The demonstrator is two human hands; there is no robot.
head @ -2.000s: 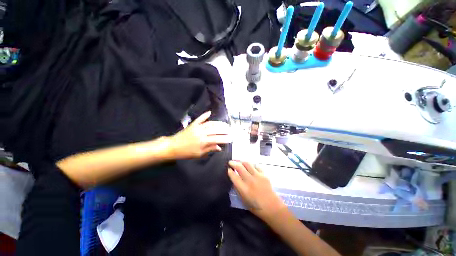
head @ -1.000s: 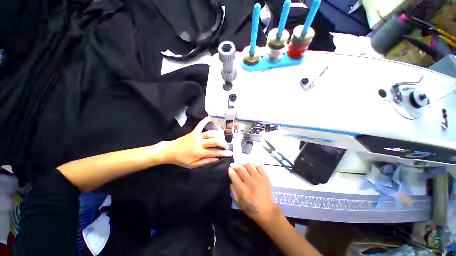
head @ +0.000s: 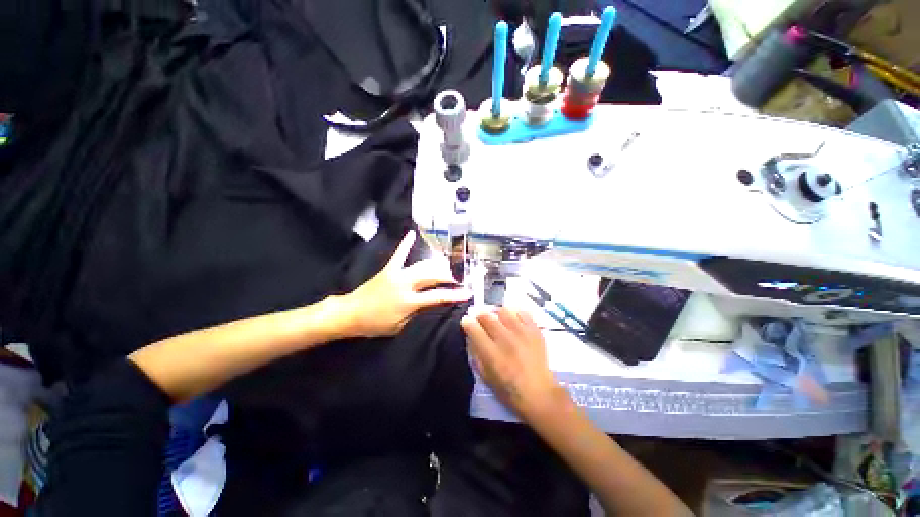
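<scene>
The black garment [head: 232,222] fills the left side and hangs over the table's front edge. The white sewing machine [head: 666,182] stands to its right, with the presser foot and needle area [head: 469,265] at the left end of its head. My left hand [head: 398,293] lies flat on the garment, fingers spread, fingertips beside the needle area. My right hand [head: 506,353] is at the garment's right edge, just in front of the needle area, fingertips bent down on the cloth edge. The fabric under the fingertips is mostly hidden.
Snips [head: 557,309] and a flat black rectangle [head: 638,319] lie on the bed under the arm. Pale blue scraps [head: 782,358] lie at the right. Three spools sit in a blue holder [head: 535,128] atop the head. A dark thread cone [head: 764,71] is behind.
The view has shifted, so the machine sits further left in the picture. My left fingertips are closer to the needle area. My right hand has moved slightly up towards the needle area.
</scene>
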